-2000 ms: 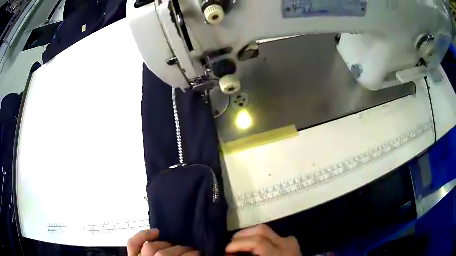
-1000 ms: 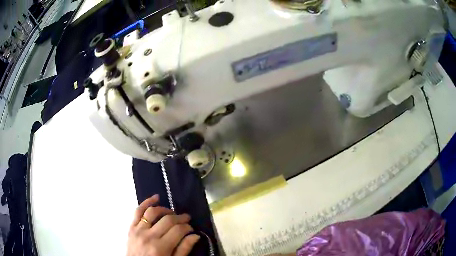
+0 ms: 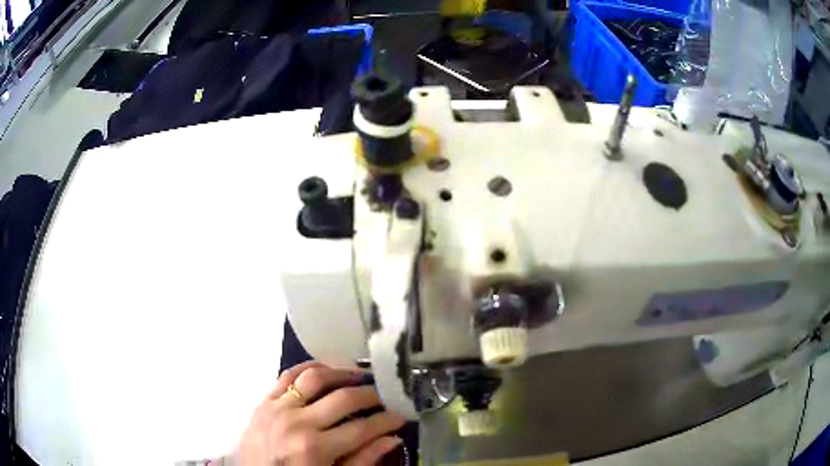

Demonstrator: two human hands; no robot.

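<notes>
The dark zippered panel (image 3: pixel 293 353) lies under the head of the off-white sewing machine (image 3: pixel 582 218). Only a small part shows, at the left of the head and beside my fingers. My left hand (image 3: pixel 318 419), bare with a gold ring, holds the panel down with bent fingers close to the needle area. The fingertips and the needle area are partly hidden by the machine head. A short silvery line shows by the fingertips at the bottom edge. My right hand is not in view.
The white table (image 3: pixel 164 273) extends to the left. Dark fabric pieces (image 3: pixel 227 82) are heaped behind it. A blue bin (image 3: pixel 619 55) stands behind the machine. The grey machine bed (image 3: pixel 628 391) lies under the arm.
The view has shifted up over the machine head. My left hand has moved forward along the panel to the head. My right hand has left the view, and the purple sleeve no longer shows.
</notes>
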